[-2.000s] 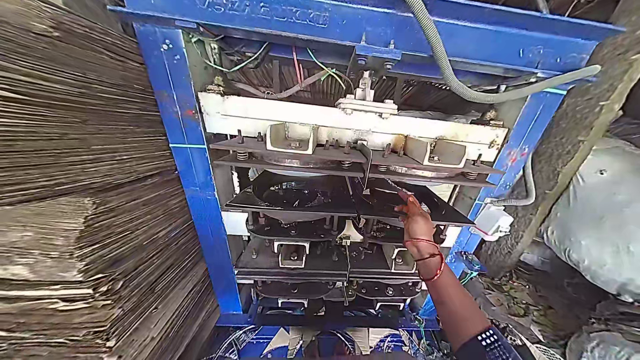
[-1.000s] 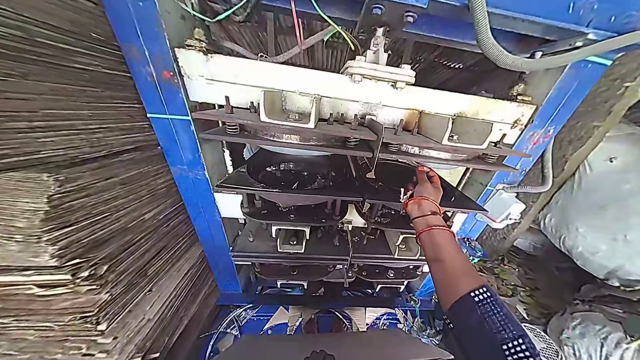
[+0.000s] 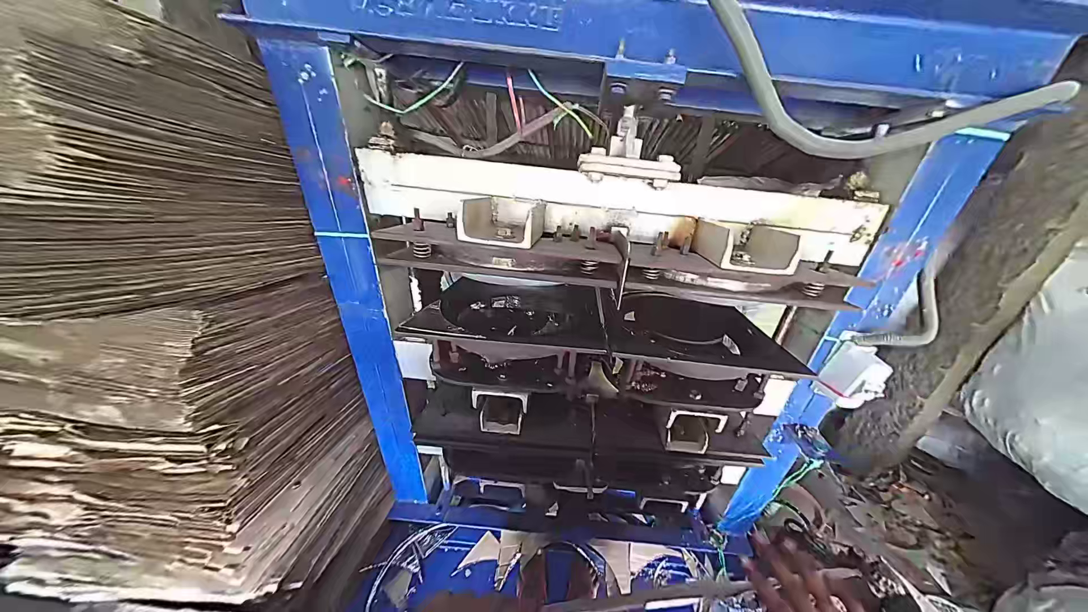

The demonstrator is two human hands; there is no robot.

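My right hand is blurred at the bottom edge, right of centre, below the right post of the blue press frame. Its fingers look spread. A long thin grey strip runs up to it from the left; whether they touch cannot be told. A brown shape at the bottom edge may be my left hand, but blur and the frame edge hide it. In the press, the left black plate and right black plate with round recesses lie side by side under the upper spring-mounted plates. Cut pale scraps lie at the base.
Tall stacks of brown sheets stand close on the left. The blue frame posts flank the press. A grey hose curves across the top right. A white box sits on the right post; pale sacks lie beyond.
My right hand has moved from the right black plate down to the bottom edge. A dark sheet seen at the bottom one second ago no longer shows there. The view has shifted.
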